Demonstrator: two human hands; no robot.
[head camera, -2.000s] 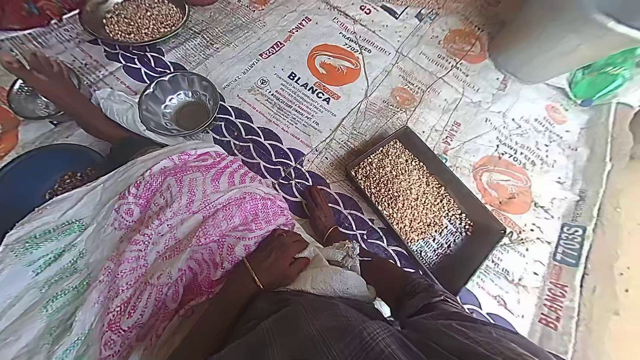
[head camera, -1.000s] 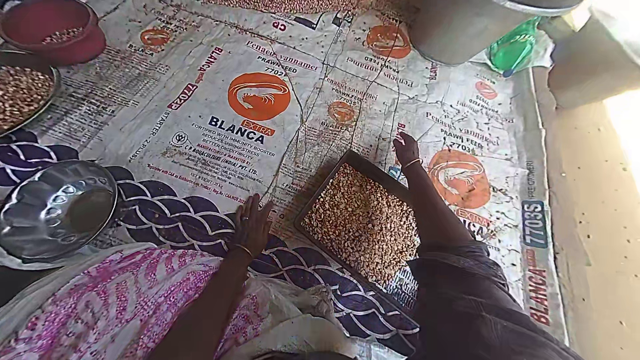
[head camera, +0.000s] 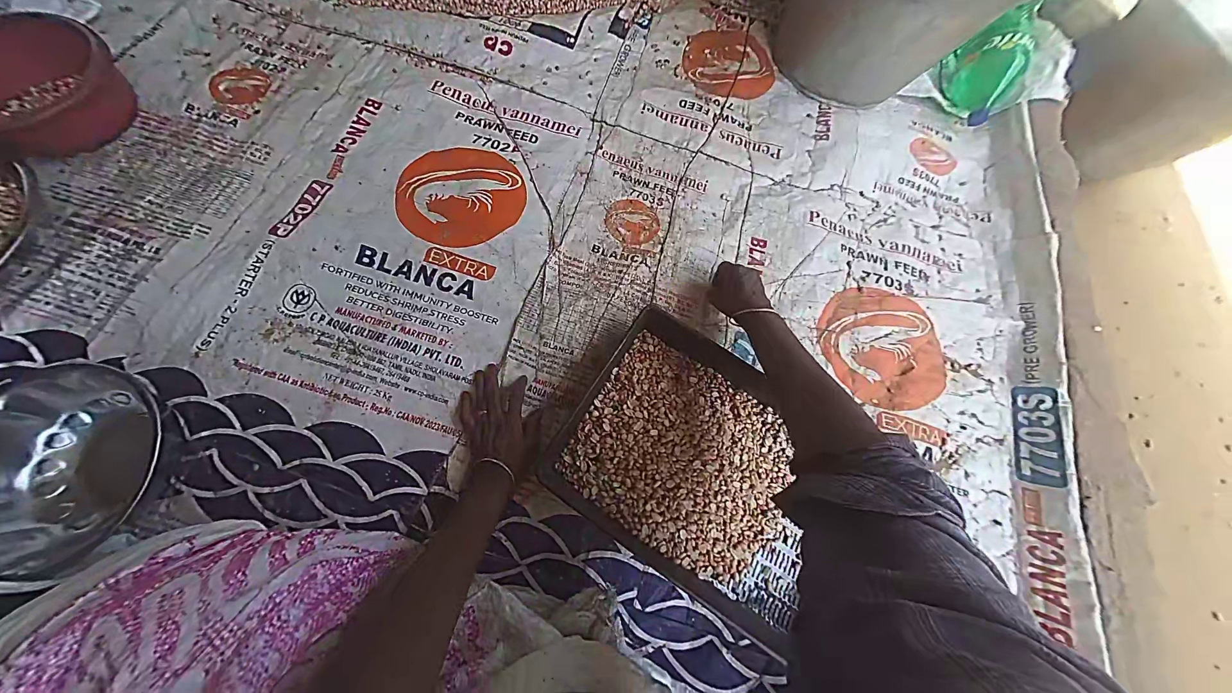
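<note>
My left hand (head camera: 496, 419) lies on the printed woven-sack mat (head camera: 577, 279), palm down with fingers apart, just left of a dark rectangular tray (head camera: 664, 577). Many shelled peanuts or similar kernels (head camera: 683, 443) spread over most of the tray, and its light printed bottom shows at the near right end. My right hand (head camera: 738, 289) is beyond the tray's far right edge, low against the mat. Its fingers look curled in, and whether it holds anything is hidden. The dark-clothed right arm covers part of the tray's right side. Both wrists bear thin bangles.
A steel bowl (head camera: 67, 472) stands at the left on a dark patterned border, and a red tub (head camera: 58, 87) is at the upper left. At the upper right are a grey bucket (head camera: 866, 48) and a green plastic bottle (head camera: 987, 67). Pink-and-white cloth (head camera: 212, 616) bunches nearby.
Two seconds ago my left hand rested on whitish cloth in the lap; now it is on the mat. The dark-clothed limb has moved from the tray's left side to its right. The view has shifted.
</note>
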